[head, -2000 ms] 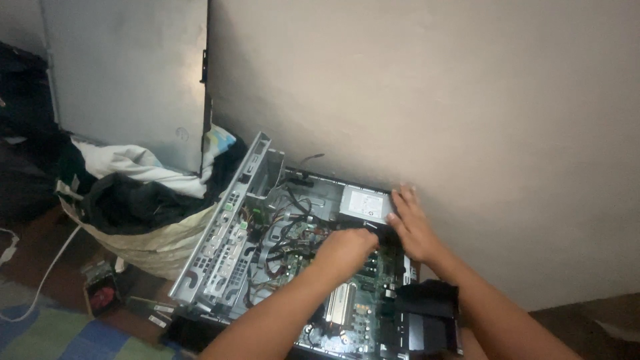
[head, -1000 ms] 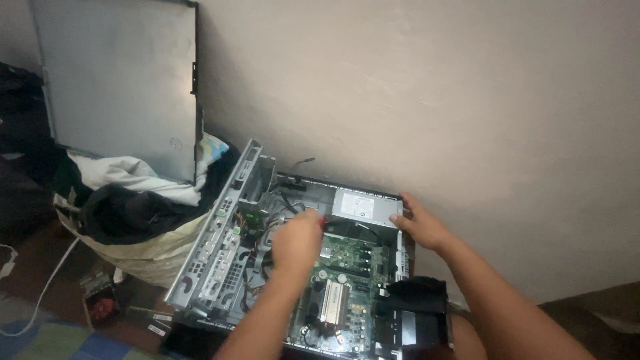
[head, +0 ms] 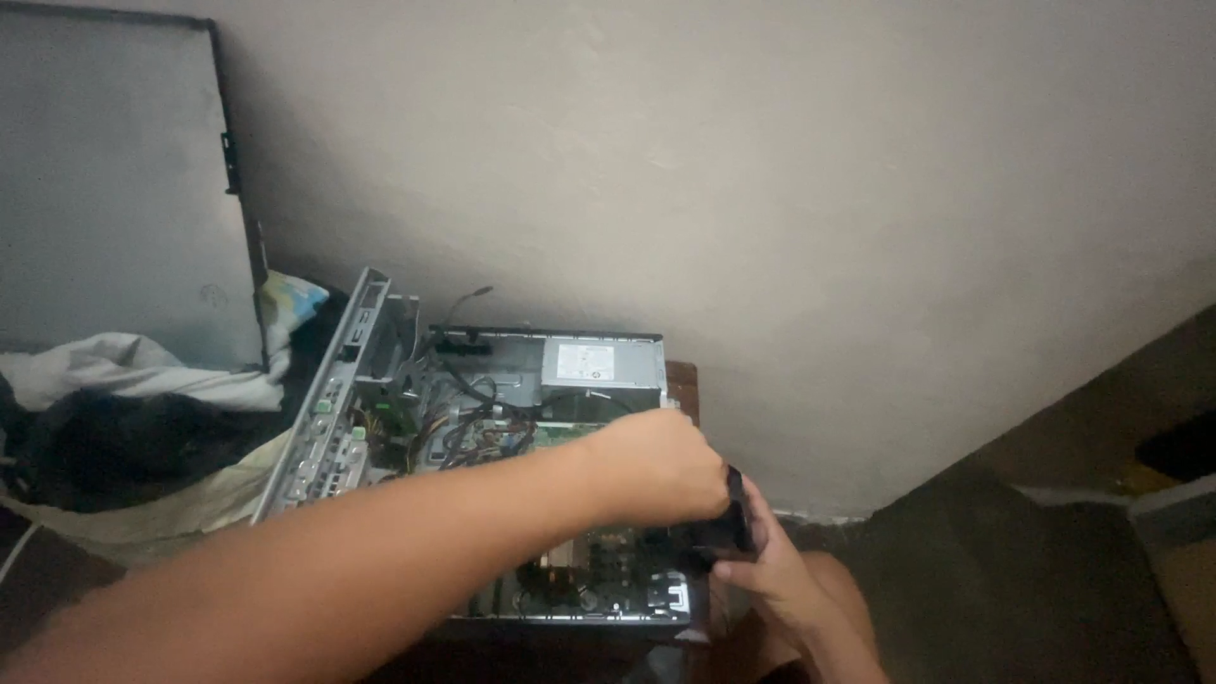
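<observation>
An opened desktop computer case [head: 546, 332] shows its green motherboard [head: 560, 433], bundled cables [head: 475, 437] and a silver power supply [head: 608, 366] at the far right corner. My left hand [head: 660, 465] reaches across the case with curled fingers, close against a black part [head: 730, 532], perhaps plastic. Its fingertips are hidden, so whether it grips anything cannot be told. At the case's right side, my right hand [head: 774, 565] holds that black part between thumb and fingers. A perforated metal frame [head: 328, 394] stands tilted up along the case's left side.
A large metal panel [head: 123, 190] leans upright at the left, above white cloth [head: 142, 370] and dark cloth [head: 142, 442] in a pale bag [head: 190, 503]. Behind the case rises a plain wall [head: 712, 190]. Under the case a brown wooden surface [head: 684, 385] shows.
My left hand has moved from over the cables to the case's right side. My right hand has left the power supply corner and taken hold of the black part. The view has shifted.
</observation>
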